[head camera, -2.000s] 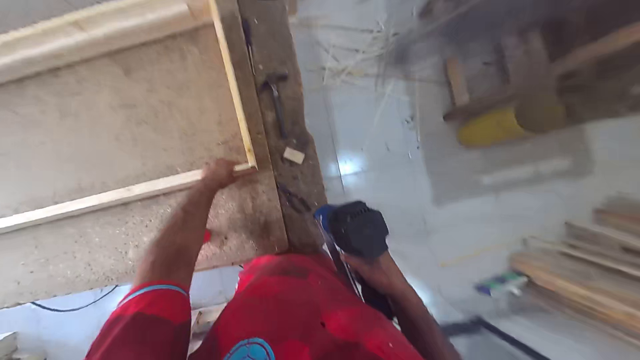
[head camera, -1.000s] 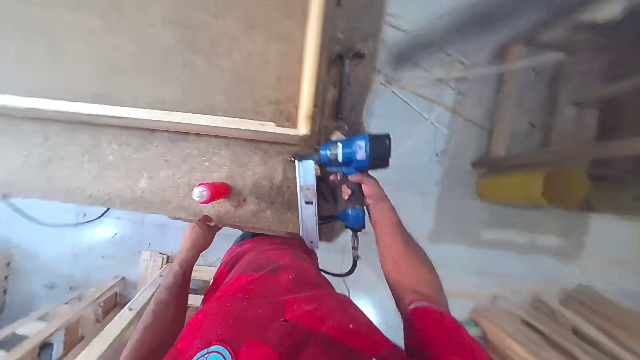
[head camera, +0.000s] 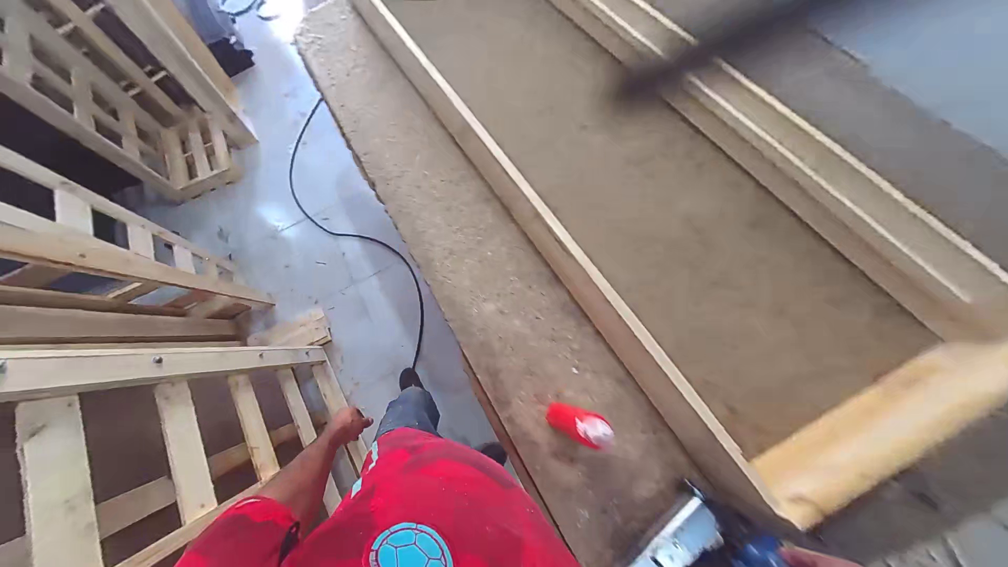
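My left hand (head camera: 346, 426) hangs near my left hip beside a slatted wooden frame, its fingers curled; I see nothing clearly in it. At the bottom right edge my right hand (head camera: 811, 557) is only partly in view, at the blue and silver nail gun (head camera: 701, 535), close to the corner of a wooden frame (head camera: 598, 279) lying on the workbench (head camera: 472, 260). A red bottle (head camera: 580, 426) with a whitish end lies on the bench between the frame and its near edge.
Several slatted wooden frames (head camera: 142, 374) stand at the left. A black hose (head camera: 346, 235) curves over the tiled floor (head camera: 291, 260) beside the bench. My shoe touches or nearly touches its near end. A dark blurred bar crosses the upper right.
The view has swung far to the left along the bench. My left hand, on the frame's corner two seconds ago and by the bench edge one second ago, is now away from the bench.
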